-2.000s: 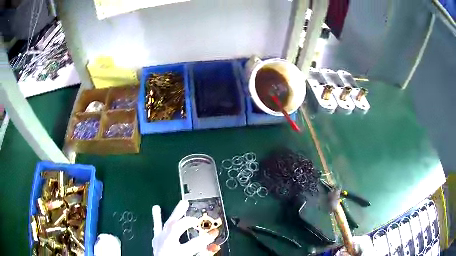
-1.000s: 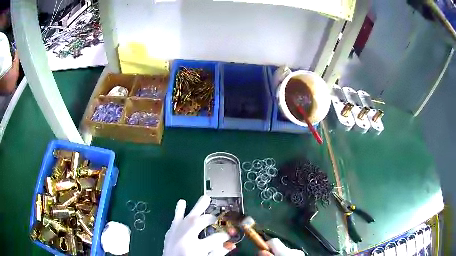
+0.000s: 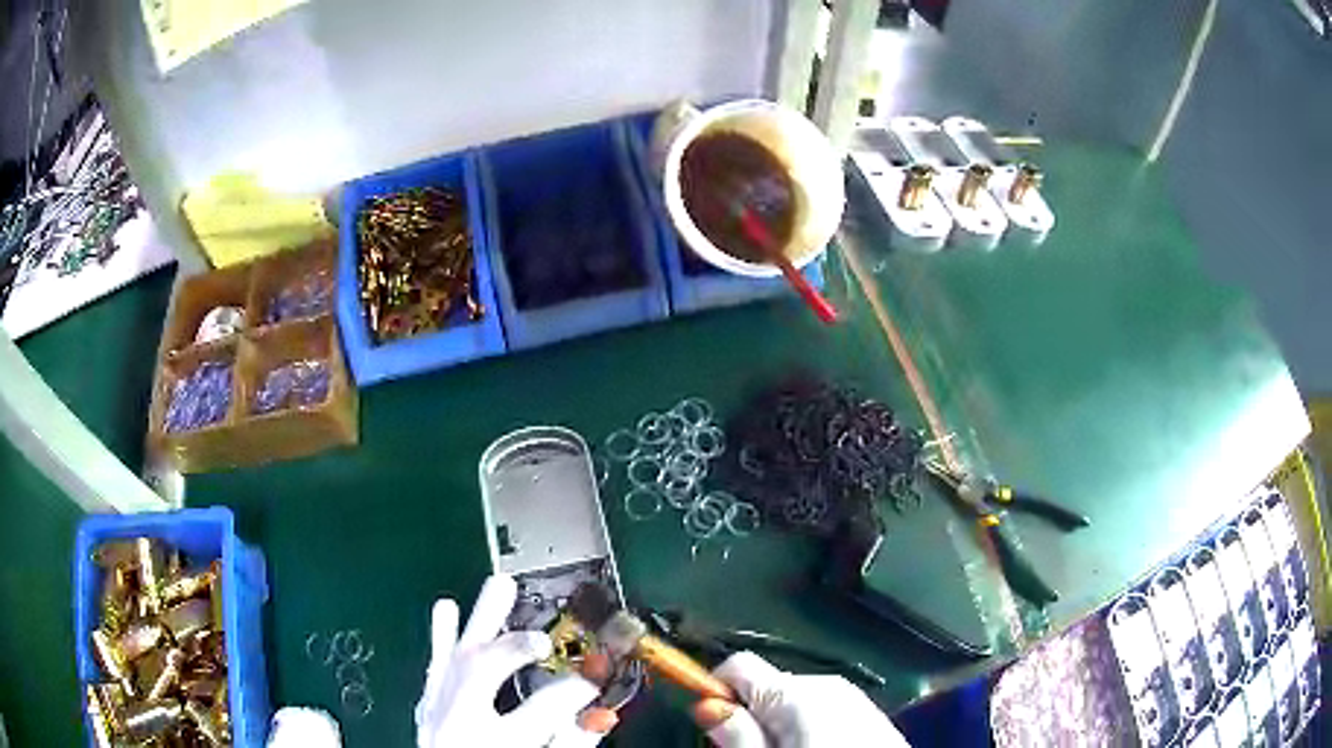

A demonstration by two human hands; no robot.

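The silver-grey lock panel (image 3: 544, 504) lies recessed side up at the bench's front middle. My left hand (image 3: 504, 680), white-gloved with bare fingertips showing, is at the panel's lower end, its fingers around a brass cam plate (image 3: 567, 640) there. My right hand (image 3: 796, 709), also gloved, grips the wooden handle of a hammer (image 3: 679, 668). The dark metal head is over the brass piece; whether they touch cannot be told. The hammer head and fingers partly hide the brass part and the panel's lower end.
Silver rings (image 3: 679, 468), a dark ring pile (image 3: 825, 453) and pliers (image 3: 1008, 526) lie right of the panel. The brass hub bin (image 3: 246, 614) is at left. A divided box (image 3: 256, 439), blue bins (image 3: 424, 351) and the grease tub (image 3: 825, 190) stand behind. Panels with brass stems (image 3: 920, 219) lie rear right.
My right hand has come in from the right with the hammer, its head now over the brass piece. My left hand stays at the panel. The whole view has shifted.
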